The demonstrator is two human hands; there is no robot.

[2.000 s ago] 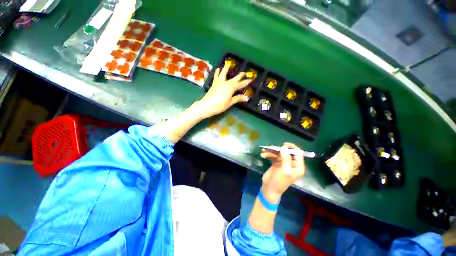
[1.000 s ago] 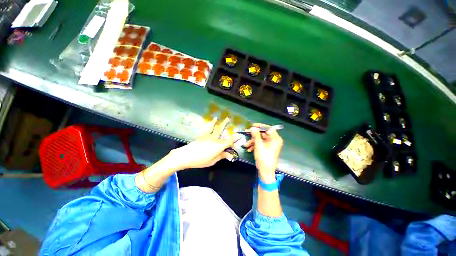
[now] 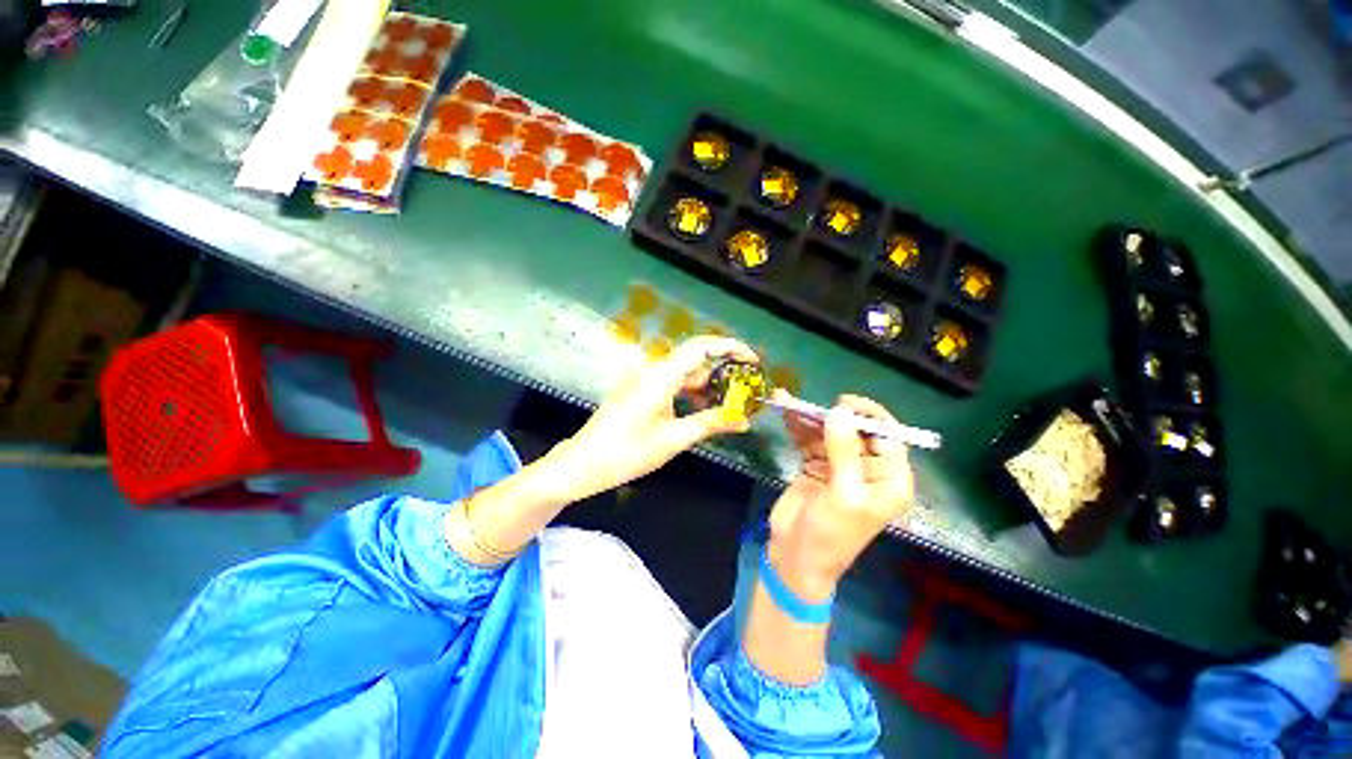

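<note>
My left hand [image 3: 653, 421] holds a round electronic unit [image 3: 739, 387] above the bench edge; a yellow patch shows on its face. My right hand [image 3: 842, 482] grips pale tweezers [image 3: 875, 429], their tip at the unit's right side. Behind the hands, the sticker carrier sheet with amber stickers [image 3: 642, 315] lies on the mat, partly hidden by my left hand. Beyond it is the black component tray [image 3: 820, 276] in two rows. One near-row pocket is empty. Most units in it show yellow; one unit [image 3: 882, 319] shows a white patch.
Orange die-cut sheets [image 3: 531, 151], a long pale strip [image 3: 315, 98] and a clear plastic bag [image 3: 223, 92] lie left. A scrap box [image 3: 1062, 469] and another black tray [image 3: 1171, 389] stand right. A red stool [image 3: 200, 408] is below left. A blue sleeve [image 3: 1260, 712] shows lower right.
My left hand has raised the unit from low at the bench edge, its yellow patch now showing. My right hand with the tweezers has shifted right, and its tip meets the unit. The view has shifted slightly.
</note>
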